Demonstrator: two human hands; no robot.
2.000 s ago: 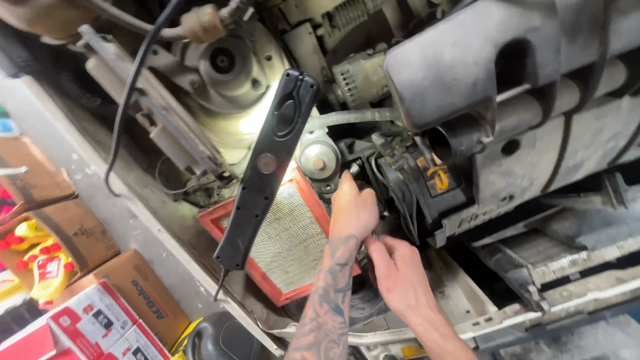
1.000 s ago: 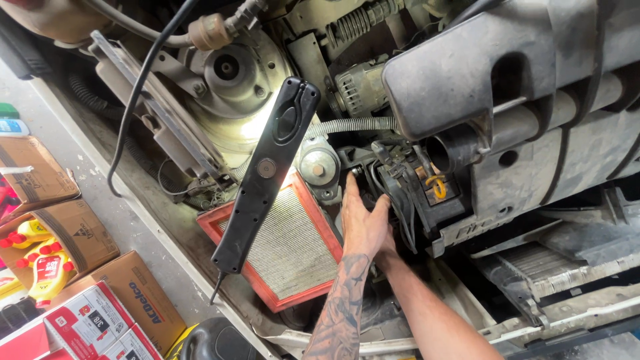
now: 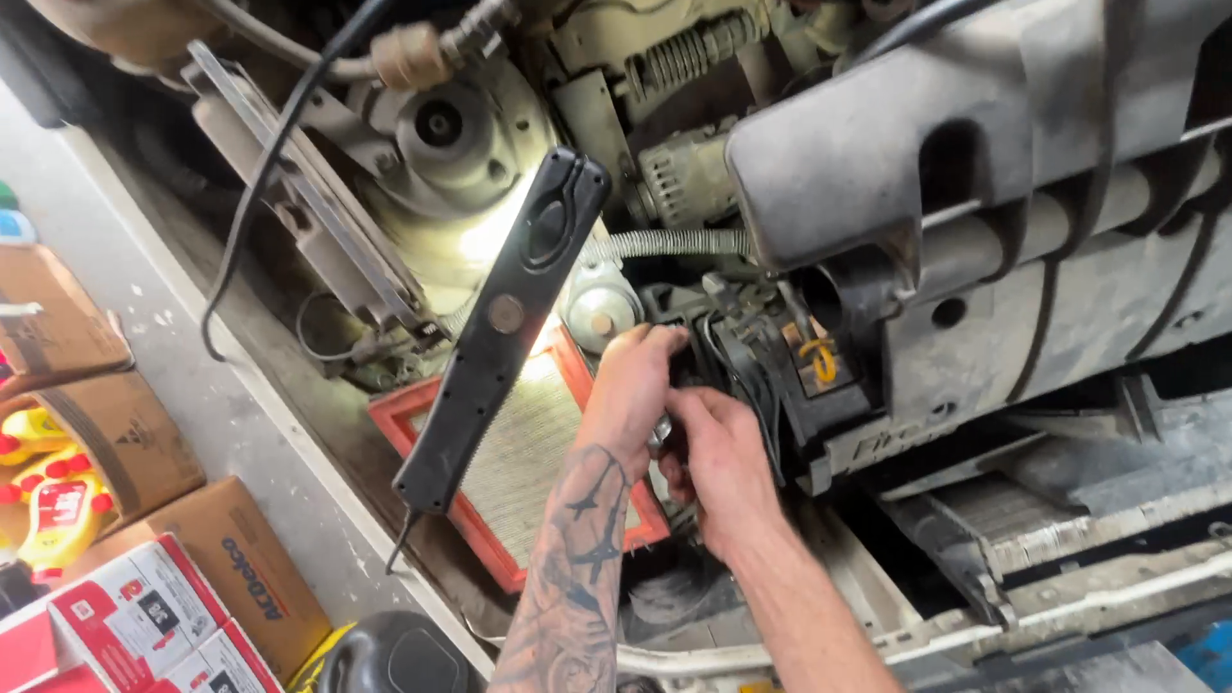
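Observation:
In a car's engine bay, my left hand (image 3: 630, 390), on the tattooed arm, reaches in beside a round metal engine mount (image 3: 602, 313); its fingertips go out of sight among dark parts. Just to its right and lower, my right hand (image 3: 717, 443) has curled fingers near a small shiny metal piece (image 3: 660, 430); whether it grips this piece is unclear. Black cables (image 3: 736, 371) run beside both hands. A black work light (image 3: 505, 327) lies slanted over an air filter with a red frame (image 3: 469, 542), left of my hands.
A grey plastic engine cover (image 3: 828, 154) and a corrugated hose (image 3: 674, 243) border the work spot. The white fender edge (image 3: 289, 423) runs down the left. Beyond it stand cardboard boxes (image 3: 144, 433), yellow bottles (image 3: 58, 515) and a black container (image 3: 395, 654). A black cable (image 3: 255, 183) crosses the upper left.
My right hand has moved from close beside my left hand's fingers to lower, near its wrist, with the shiny metal piece now showing between them. The work light has stayed over the filter.

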